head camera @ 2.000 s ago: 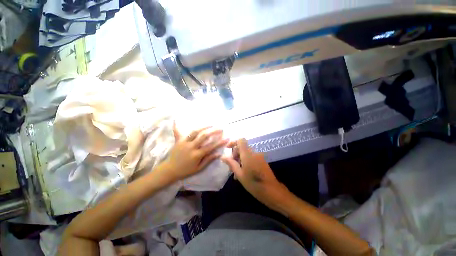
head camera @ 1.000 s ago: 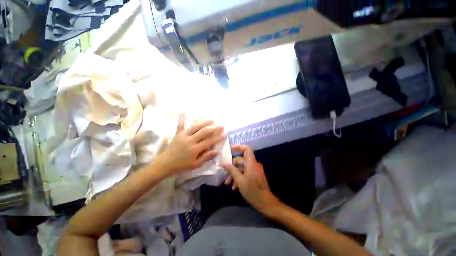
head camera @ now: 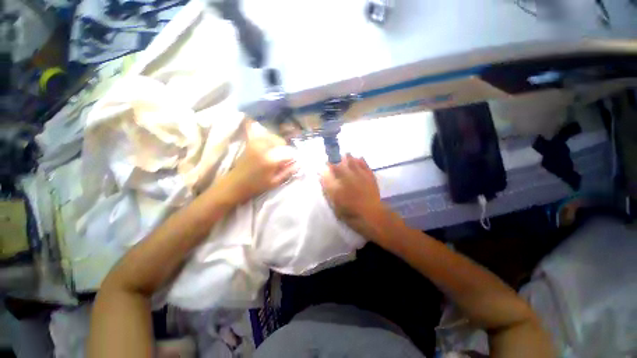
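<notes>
Cream fabric lies bunched over the left of the table and the machine bed, with its edge hanging over the front. My left hand is on the fabric just left of the presser foot, fingers bent onto it. My right hand is on the fabric's right side, just in front of the presser foot, fingers curled. Glare and blur hide the needle, the fingertips and whether either hand pinches the cloth. The white machine head is above both hands.
A black phone with a white cable lies right of my right hand. A crooked black scrap lies farther right. Grey and black cut pieces are at the upper left. A pale fabric heap is at the lower right.
Both hands have moved up the bed to the presser foot, the right one from the front edge. The fabric's front part has spread and shifted right. The view has shifted and blurred.
</notes>
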